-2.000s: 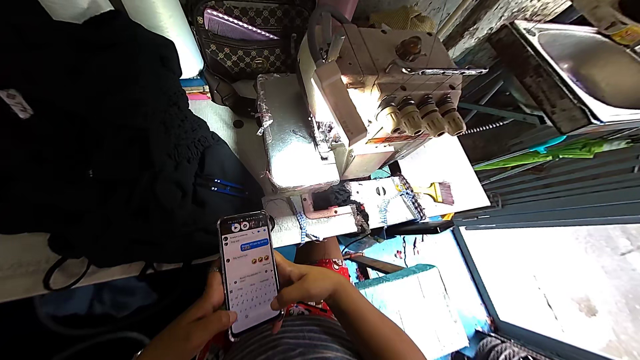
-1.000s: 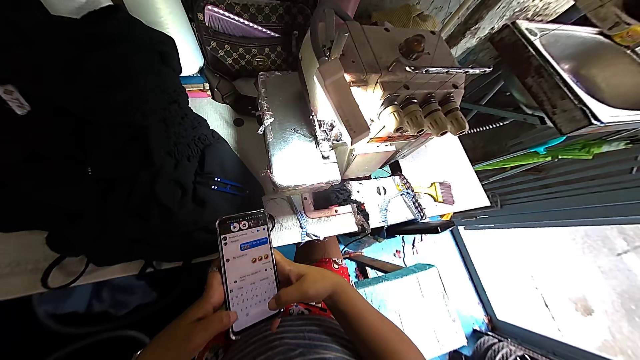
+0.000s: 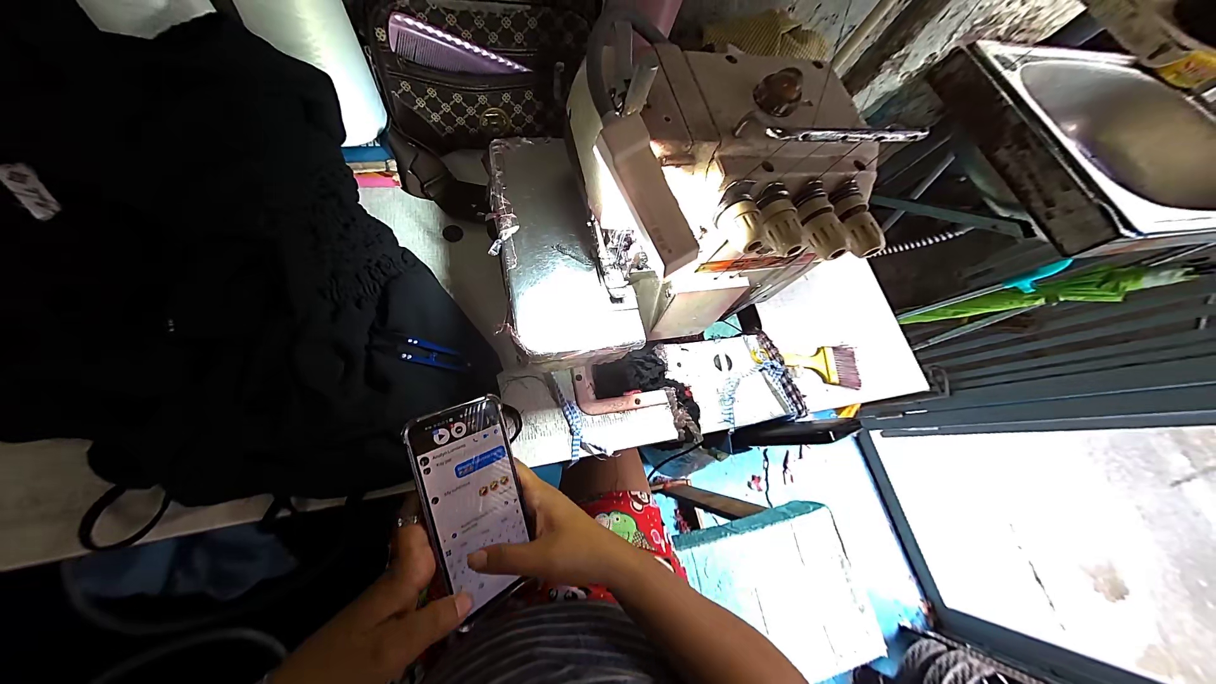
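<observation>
A smartphone (image 3: 470, 513) with a lit chat screen and keyboard is held over my lap, below the table's edge. My left hand (image 3: 404, 589) grips its lower left side, the thumb at the screen's bottom corner. From the right, my right hand (image 3: 556, 537) supports it, with the thumb over the on-screen keyboard. Just beyond the phone, blue thread snips (image 3: 432, 353) lie on black fabric (image 3: 237, 285) heaped on the left of the table. An overlock sewing machine (image 3: 722, 142) stands ahead, with a flat metal-topped plate (image 3: 565, 256) at its left.
A patterned bag (image 3: 475, 104) with a purple comb (image 3: 446, 47) sits behind the plate. A yellow-handled brush (image 3: 831, 366) lies on the white table (image 3: 855, 313) at right. Below it stands a worn wooden stool (image 3: 779, 579). A metal basin (image 3: 1121, 123) is at the upper right.
</observation>
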